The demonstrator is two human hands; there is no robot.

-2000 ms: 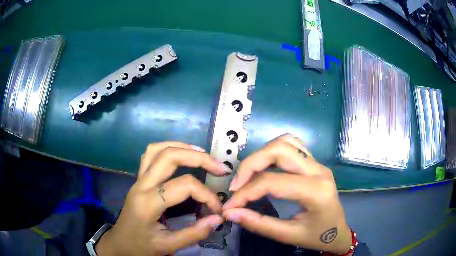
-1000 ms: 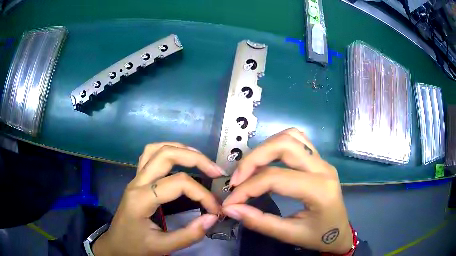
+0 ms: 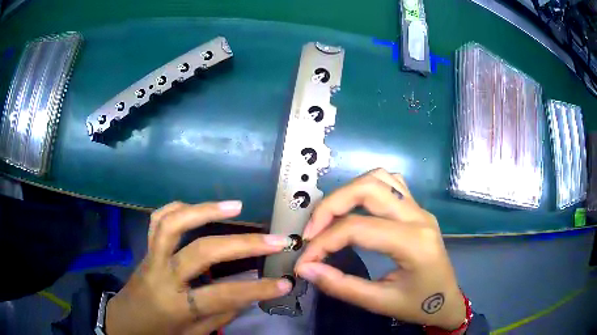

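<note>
A long grey-beige metal block (image 3: 292,145) with a row of dark round holes and a notched right edge runs from mid-bench to past its near edge. My left hand (image 3: 203,262) lies over its near end from the left, fingers apart, fingertips at the two nearest holes. My right hand (image 3: 376,252) is at the block's right side near those holes, thumb and index finger pinched together. A tiny copper-coloured speck shows at these fingertips, too small to make out well. Small bright pieces show inside the holes.
A second holed block (image 3: 157,85) lies slanted at left. Clear ribbed trays stand at far left (image 3: 39,105), right (image 3: 497,131) and far right (image 3: 568,154). Tiny copper bits (image 3: 414,102) are scattered right of centre. A labelled grey bar (image 3: 414,39) lies beside blue tape (image 3: 386,44).
My left fingers have parted from my right fingertips and spread over the block's near end. My right hand has stayed nearly in place. The view has shifted slightly.
</note>
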